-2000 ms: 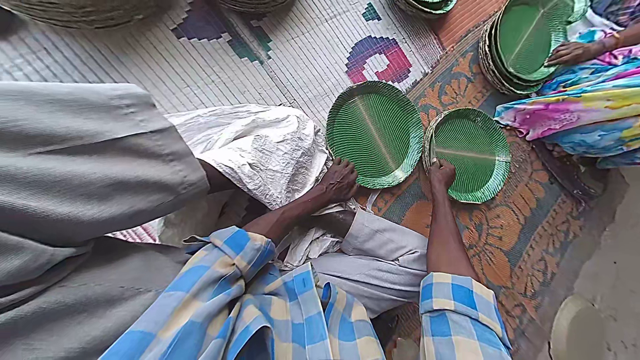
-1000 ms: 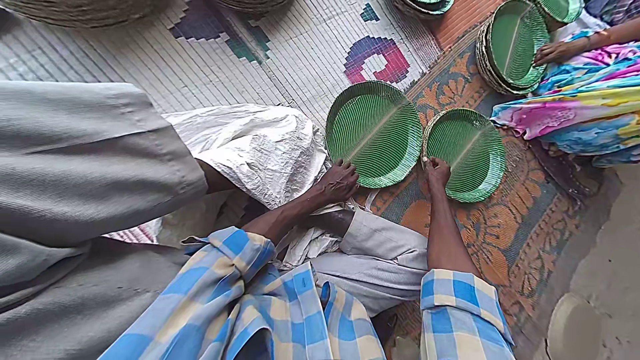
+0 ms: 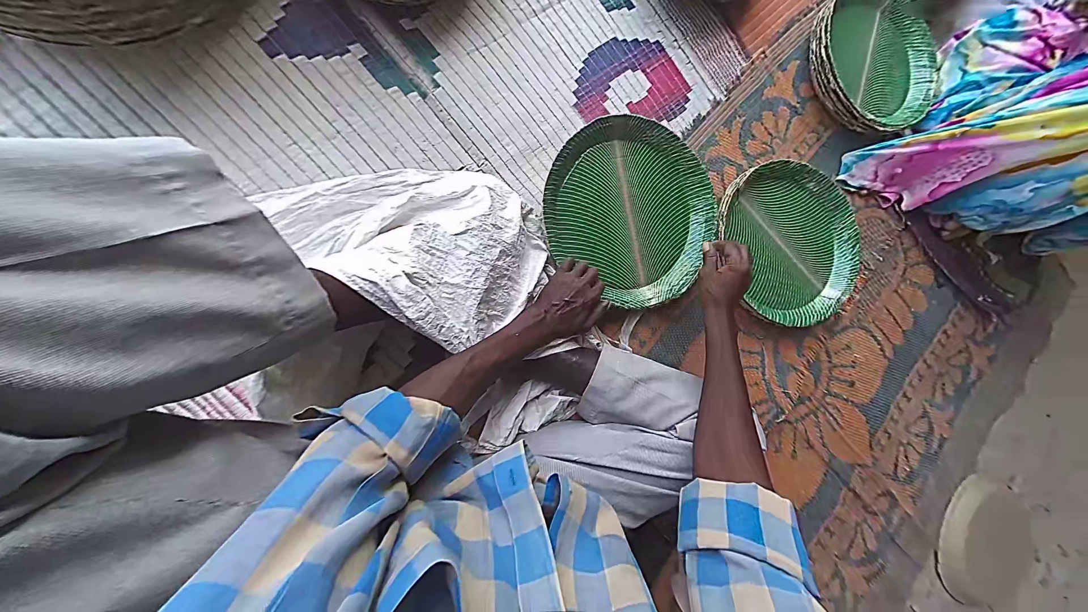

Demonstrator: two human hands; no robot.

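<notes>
Two round green plates with a leaf-vein pattern lie side by side before me. My left hand [image 3: 571,296] is at the lower left rim of the left green plate [image 3: 631,212], fingers curled; whether they grip the rim is hard to tell. My right hand [image 3: 725,270] has its fingers pinched at the edge between the two plates, touching the lower right rim of the left one. The right green plate [image 3: 795,246] sits just beyond that hand, and a rough edge below its rim suggests a stack.
A stack of green plates [image 3: 880,68] stands at upper right beside a person's colourful cloth [image 3: 977,153]. White sacking [image 3: 425,238] covers my leg area. Grey cloth [image 3: 127,280] fills the left. A dark woven stack [image 3: 102,21] is at top left; an orange patterned mat [image 3: 824,382] lies beneath.
My right hand has moved left from the right plate's rim to the left plate's edge. The other person's hand, earlier on the upper right stack, is out of sight.
</notes>
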